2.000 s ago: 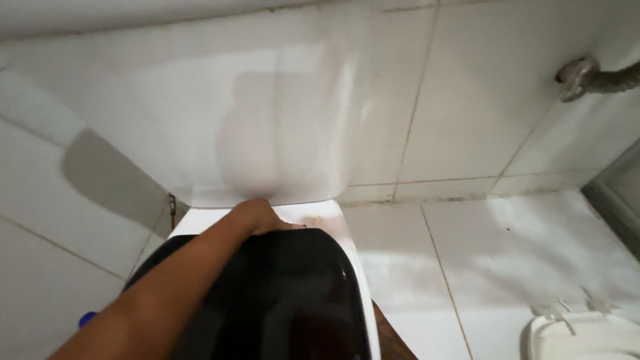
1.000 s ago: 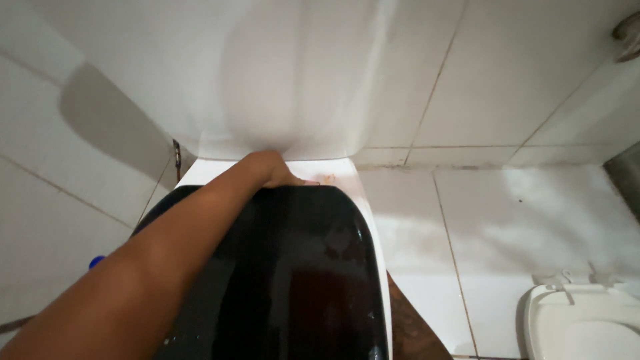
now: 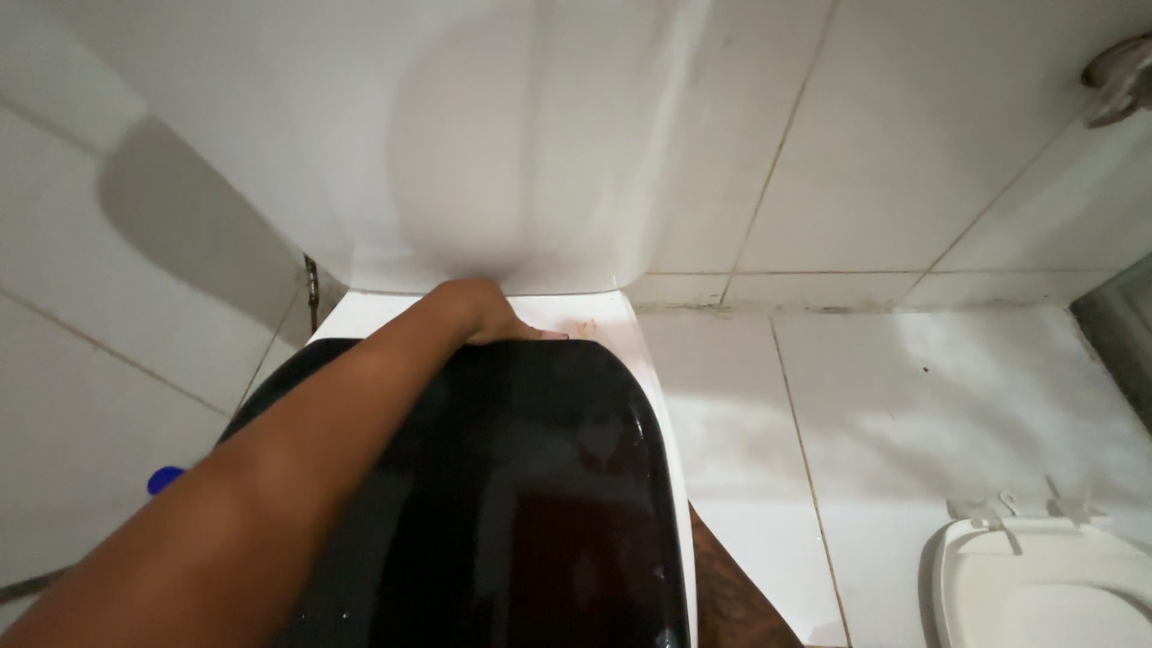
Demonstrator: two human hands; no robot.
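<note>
My left arm reaches in from the lower left, across a glossy black toilet lid (image 3: 540, 432) that lies down over a white toilet bowl (image 3: 670, 468). My left hand (image 3: 490, 315) is at the lid's rear edge, on the white ledge in front of the cistern (image 3: 531, 162). Its thumb or a finger lies along that edge; the other fingers are hidden, so their grip cannot be made out. Small reddish-brown marks (image 3: 585, 327) show on the ledge just right of the hand. Drops of water dot the lid. My right hand is out of view.
A detached white toilet seat (image 3: 972, 576) with hinge fittings lies on the tiled floor (image 3: 747, 432) at lower right. Part of a leg (image 3: 733, 585) shows beside the bowl. A metal fitting (image 3: 1120, 81) is on the wall at upper right; a blue object (image 3: 165, 480) is at left.
The view has shifted. My left hand stays at the rear edge of the black lid throughout, and the detached seat remains on the floor.
</note>
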